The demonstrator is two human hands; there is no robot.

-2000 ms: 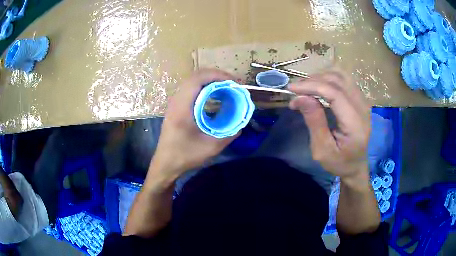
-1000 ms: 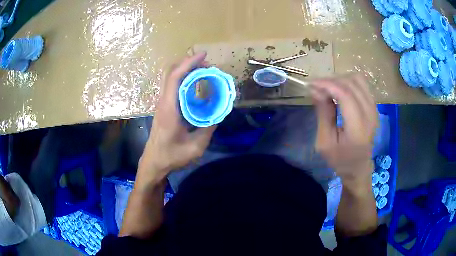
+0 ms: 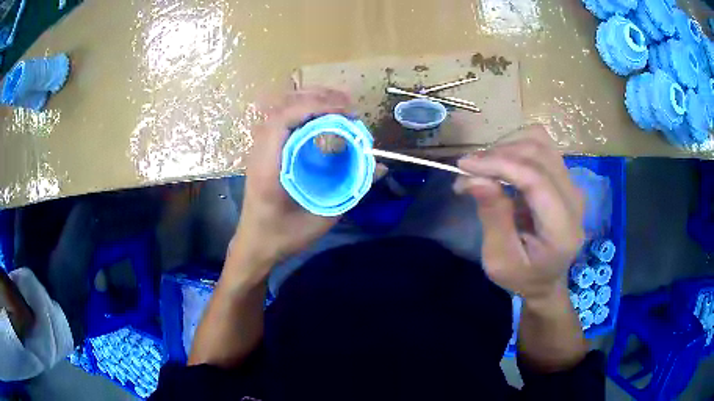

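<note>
My left hand [image 3: 274, 176] holds a light-blue tube-shaped body section [image 3: 295, 188] from its left side, with the wavy open rim facing me. My right hand [image 3: 521, 207] pinches a thin pale swab [image 3: 419, 161]. The swab's tip meets the right side of the rim. The small clear dish [image 3: 420, 114] with liquid sits on a stained cardboard pad [image 3: 344, 77]. Two more swabs [image 3: 450, 102] lie crossed behind the dish.
Light-blue ruffled collars [image 3: 656, 100] are piled at the table's right. A joined body piece [image 3: 35, 81] lies at far left. A blue crate [image 3: 618, 235] with small ringed parts [image 3: 593, 286] stands below right. Another person's pale sleeve [image 3: 39, 333] shows at lower left.
The swab has moved from over the dish down and left to the rim, with my right hand. The tube's rim is slightly lower and tilted differently in my left hand.
</note>
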